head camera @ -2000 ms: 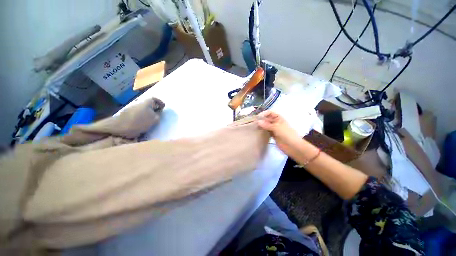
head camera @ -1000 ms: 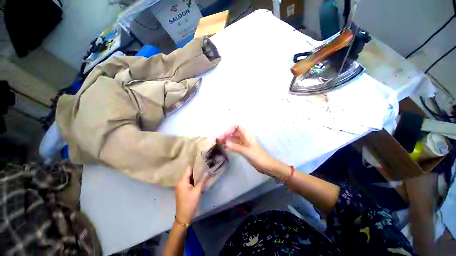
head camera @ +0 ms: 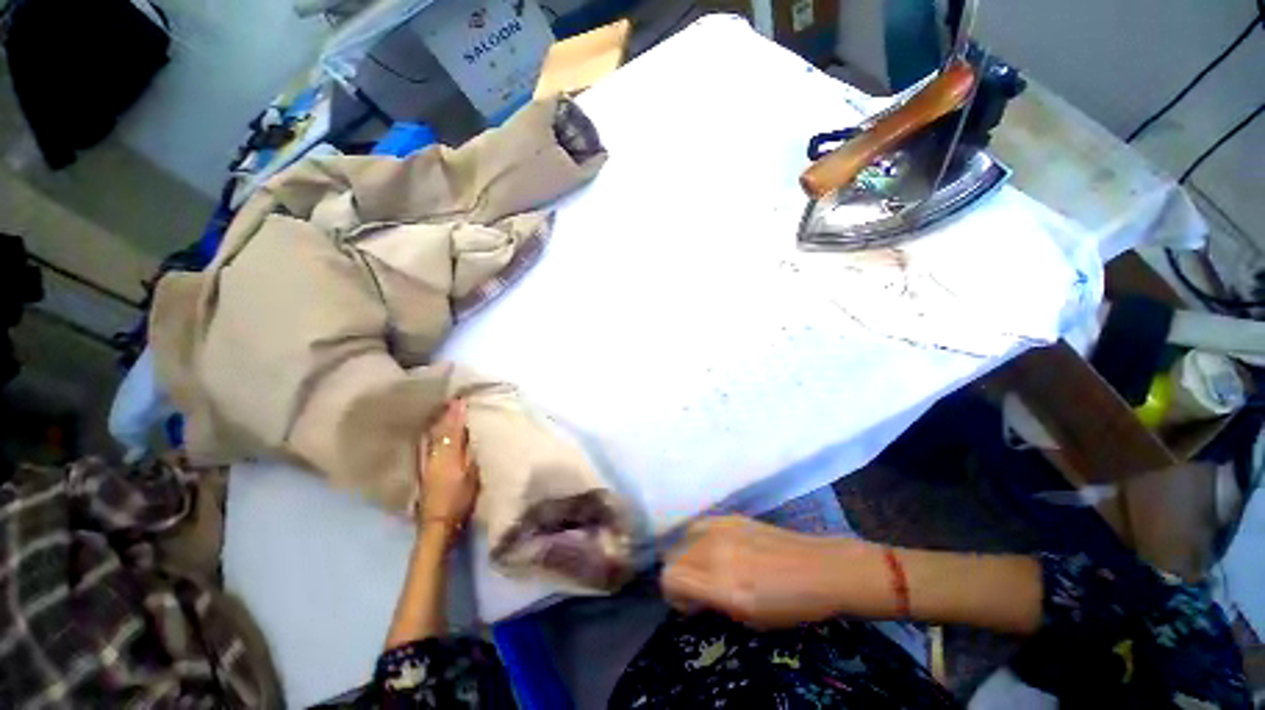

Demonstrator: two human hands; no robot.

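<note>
The tan inside-out garment (head camera: 312,326) lies bunched on the left of the white-covered table, one sleeve (head camera: 527,465) stretched towards me. The dark plaid cuff (head camera: 569,534) gapes open at the near table edge. My left hand (head camera: 447,474) holds the sleeve behind the cuff, fingers on top of the cloth; its thumb is not clear. My right hand (head camera: 742,569) is blurred, right of the cuff, fingers curled; whether it grips the cuff edge or anything else is unclear. A steam iron (head camera: 902,174) with an orange-brown handle rests at the table's far right.
A brown plaid garment heap (head camera: 104,590) is at the lower left. An open cardboard box (head camera: 1089,416) with rolls stands right of the table (head camera: 721,319). A tan block (head camera: 583,58) and a SALOON box (head camera: 486,49) are beyond the far left edge.
My left hand has moved back from the cuff onto the sleeve. My right hand has left the cuff's top and moved down and right. The cuff has swung nearer and opened wider.
</note>
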